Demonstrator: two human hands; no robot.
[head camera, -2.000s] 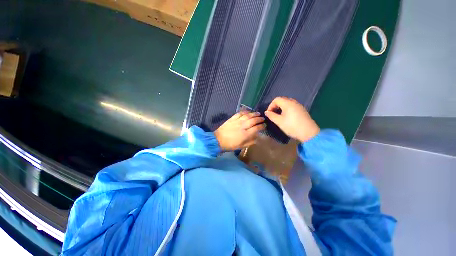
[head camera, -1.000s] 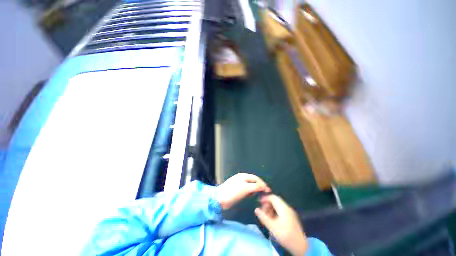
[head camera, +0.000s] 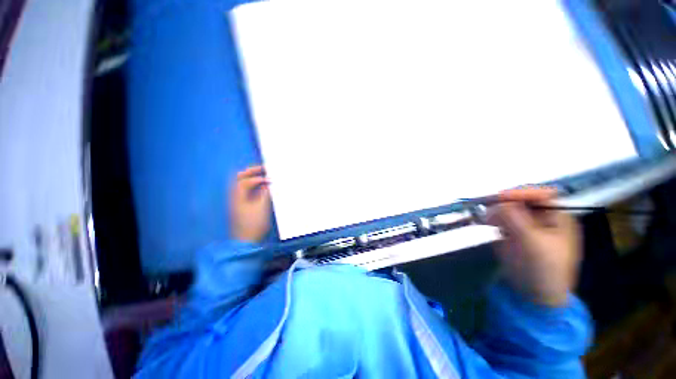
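Observation:
A large white panel (head camera: 437, 111) with a thin dark edge lies on a blue padded carrier (head camera: 185, 118). My left hand (head camera: 250, 203) is at the panel's near left corner, fingertips at its left edge; blur hides whether it holds anything. My right hand (head camera: 537, 237) is over the near side by the conveyor rail, fingers closed on a thin black strip (head camera: 593, 209) that sticks out to the right.
The silver conveyor rail (head camera: 430, 248) with small wheels runs between my body and the panel. Metal rollers (head camera: 656, 89) show at the far right. A pale surface (head camera: 44, 170) with a black cable (head camera: 30, 318) is at the left.
The view has turned from the green board with strip stock, past the floor and boxes, to the white panel. My hands were together and are now wide apart at the panel's near side.

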